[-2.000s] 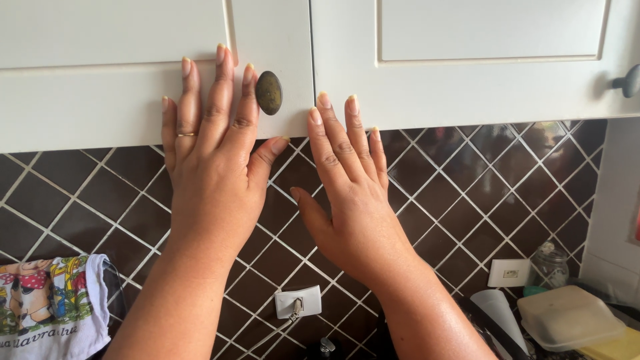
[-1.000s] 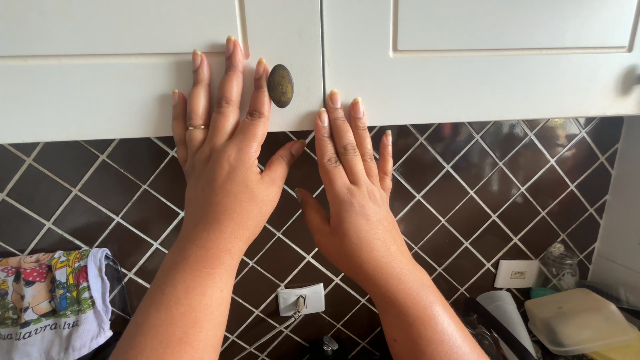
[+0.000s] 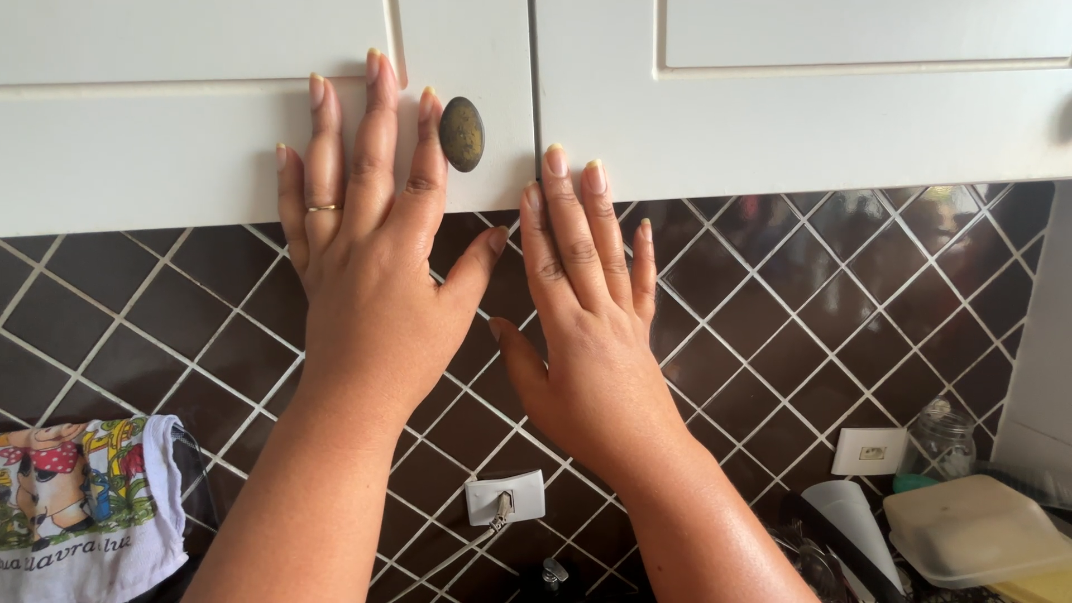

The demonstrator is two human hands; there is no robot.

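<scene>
My left hand (image 3: 373,243), with a ring on one finger, lies with fingers spread over the lower part of the left white cabinet door (image 3: 167,159). Its index finger is beside the oval dark metal knob (image 3: 462,134). To the right, my right hand (image 3: 590,301) is raised palm forward, its longer fingertips at the lower edge of the right cabinet door (image 3: 779,126), near the seam between the doors. Both hands hold nothing; their palms are hidden from view.
Dark diamond-laid tiles (image 3: 796,310) cover the wall below. A plug sits in a wall outlet (image 3: 528,494); another outlet (image 3: 869,452) is at right. A printed cloth (image 3: 92,502) hangs lower left. A glass jar (image 3: 942,440) and a plastic container (image 3: 971,528) stand lower right.
</scene>
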